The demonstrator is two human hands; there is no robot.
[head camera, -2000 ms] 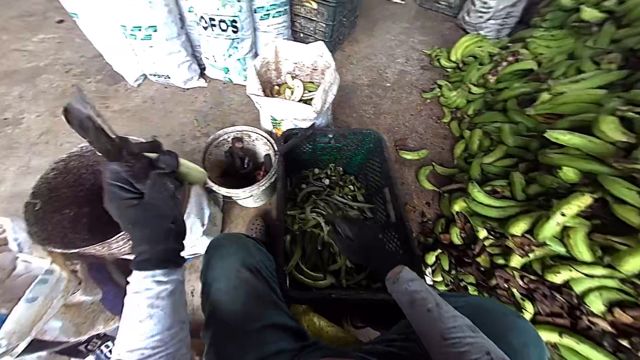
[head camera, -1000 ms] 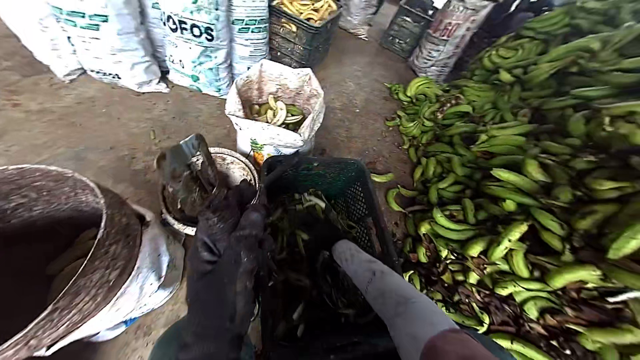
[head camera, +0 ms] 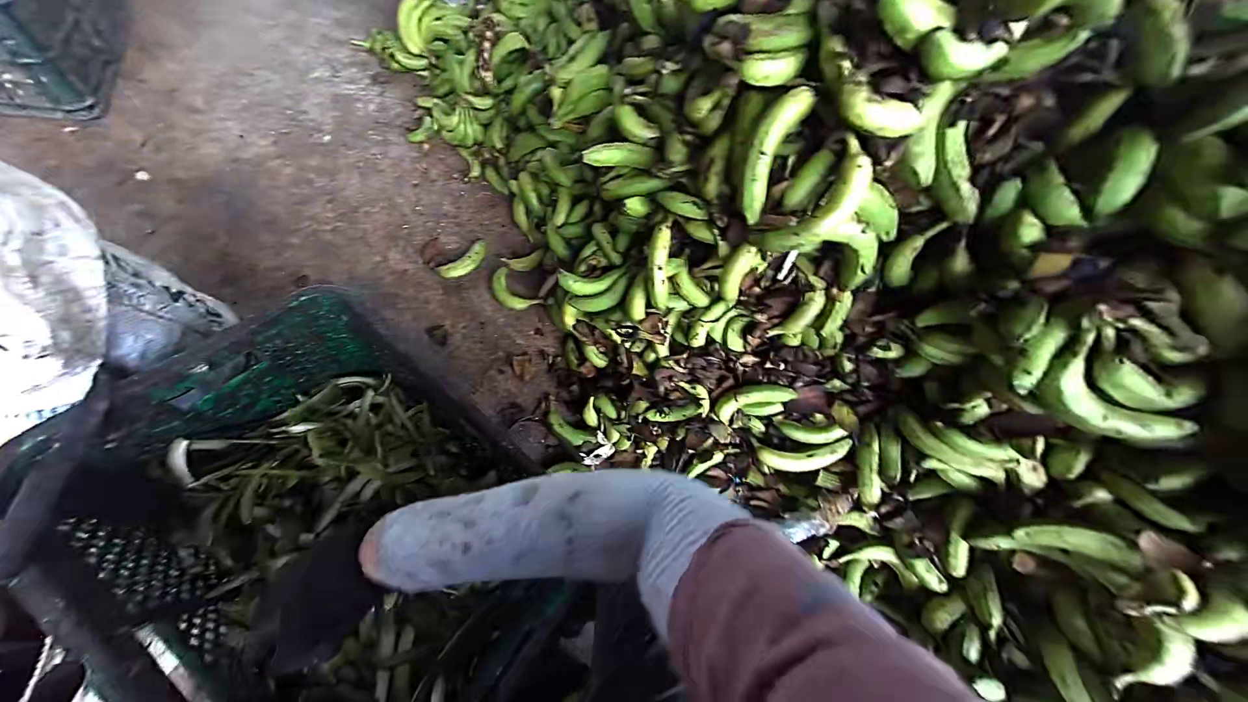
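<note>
My right hand (head camera: 317, 595), in a black glove with a light grey sleeve above it, reaches down into a green plastic crate (head camera: 263, 366). Green peel strips (head camera: 361, 448) lie in the crate, around and beyond the glove. Shadow and blur hide my right fingers, so whether they hold anything cannot be told. Near the crate's left side is a dark, blurred shape (head camera: 117, 502) that may be my left glove; its fingers and anything in them cannot be made out.
A large heap of green plantains or bananas (head camera: 780, 195) covers the right side, with dry brown scraps among them. One loose green fruit (head camera: 462, 260) lies on the concrete floor (head camera: 292, 146). A white sack (head camera: 49, 283) stands at left, and another crate (head camera: 58, 58) is at upper left.
The view has swung strongly right towards the heap. Two seconds ago my left hand was raised at left, holding a peeled fruit and a blade-like tool; a second ago it was lower, beside the crate.
</note>
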